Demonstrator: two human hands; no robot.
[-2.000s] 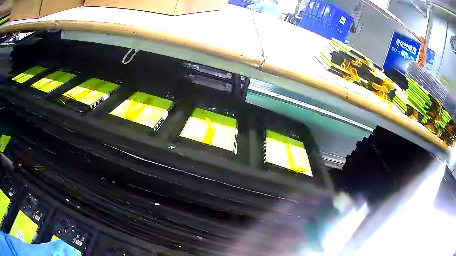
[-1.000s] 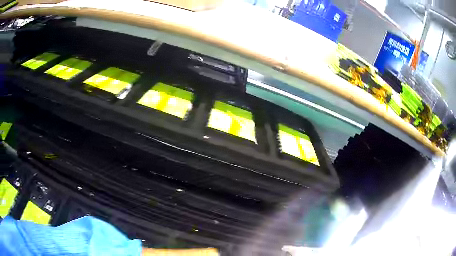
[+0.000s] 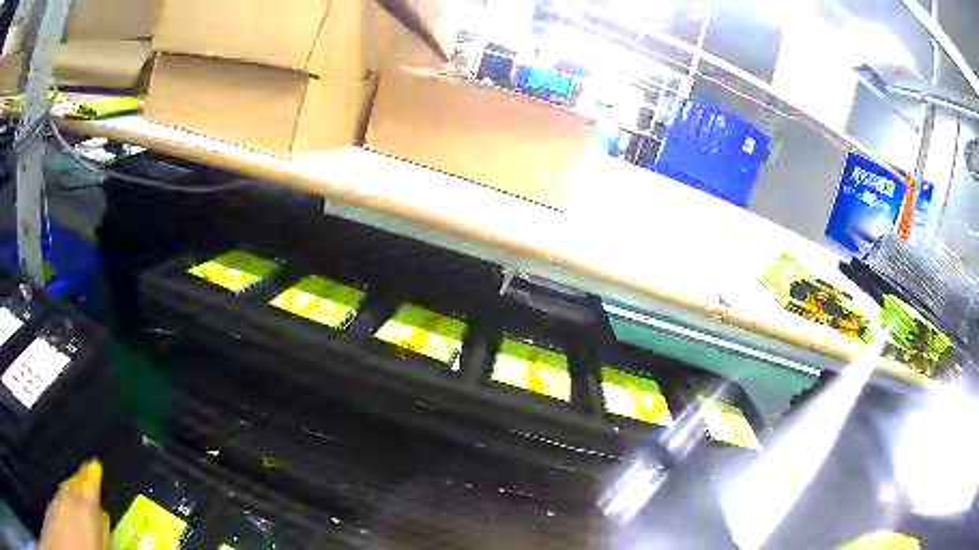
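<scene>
Lime pieces (image 3: 421,331) lie in a row of slots in a long black foam tray (image 3: 322,360) on a thick stack. My left hand (image 3: 77,518), with yellow finger coverings, is at the bottom left edge, beside a black tray holding a lime piece (image 3: 148,526) in a device body. Its grip is hidden. A small yellow patch (image 3: 880,543) at the bottom right edge looks like a covered finger of my right hand; the rest is cut off. White-labelled black pieces (image 3: 35,371) lie at the left.
Cardboard cartons (image 3: 472,129) stand on the white, wood-edged shelf (image 3: 429,207) above the trays. Lime flex-tailed pieces (image 3: 821,306) lie at its right. A metal post (image 3: 32,161) stands at the left. A blurred shiny cylinder (image 3: 655,462) and bright glare cover the lower right.
The view has shifted, so the tray row sits lower and further right, and the cartons show. The blue sleeve has mostly left the bottom; my left hand and the yellow patch have appeared.
</scene>
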